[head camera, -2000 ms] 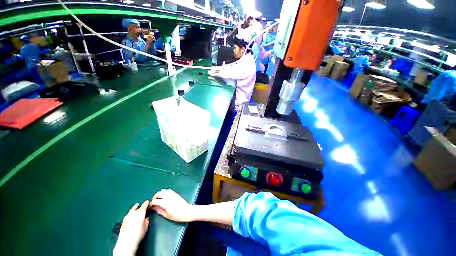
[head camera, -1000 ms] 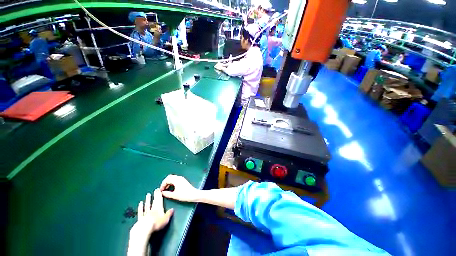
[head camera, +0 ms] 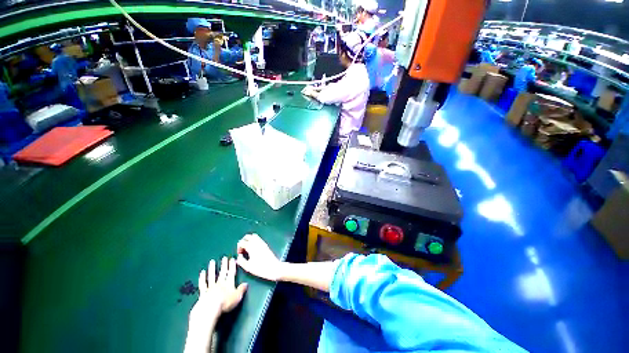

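Observation:
My left hand [head camera: 219, 291] lies palm down on the green belt [head camera: 138, 241] with its fingers apart; nothing shows in it. A small pile of tiny black pieces [head camera: 187, 289] lies on the belt just left of it. My right hand [head camera: 258, 259] is at the belt's right edge, close to the left fingertips, with thumb and fingers curled. A small dark spot shows between its thumb and finger; whether it is a part or a shadowed gap I cannot tell.
A white open carton [head camera: 270, 165] stands ahead on the belt. The bench press [head camera: 396, 183] with green and red buttons stands right of the belt. A neighbouring person in pink [head camera: 352, 93] works farther along. A red-orange sheet [head camera: 62, 145] lies far left.
My hands were together at the belt edge; my left hand has since opened flat, uncovering the small pile beside it. My right hand stays curled nearby. The view has shifted slightly left.

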